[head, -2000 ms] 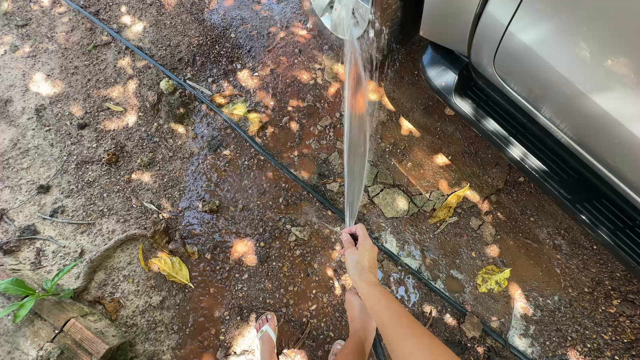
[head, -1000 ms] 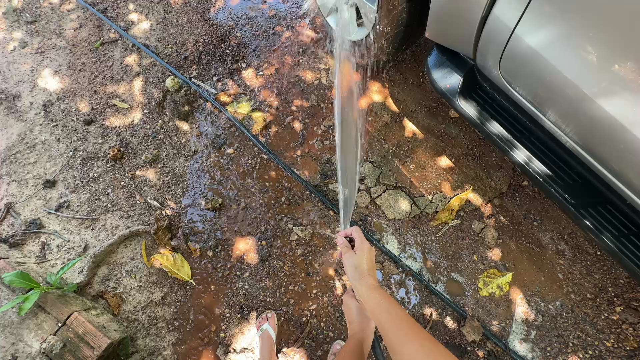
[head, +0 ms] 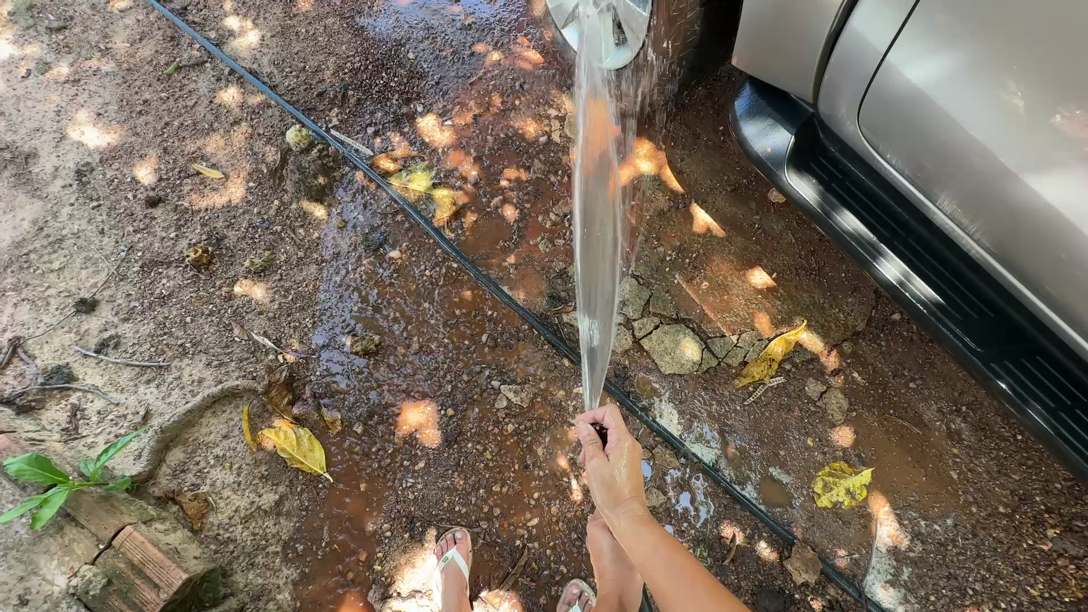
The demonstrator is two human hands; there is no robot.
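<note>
My right hand [head: 612,455] is closed around the end of a dark hose [head: 601,433], its thumb and fingers at the opening. A broad, flat stream of water [head: 597,229] leaves the hose end and strikes a silver wheel rim [head: 625,38] at the top, throwing off spray. My left hand [head: 608,548] appears below and behind my right wrist, largely hidden, so its grip cannot be made out. Between the hands and the wheel, the stream crosses over a length of hose [head: 476,272] on the wet ground.
A silver vehicle's door panel [head: 994,127] and black running board [head: 918,272] fill the right side. Sandaled feet [head: 453,561] stand at the bottom. Yellow leaves [head: 293,446], cracked concrete [head: 673,347] and muddy puddles lie around. A wooden block [head: 140,565] and green plant [head: 59,484] are lower left.
</note>
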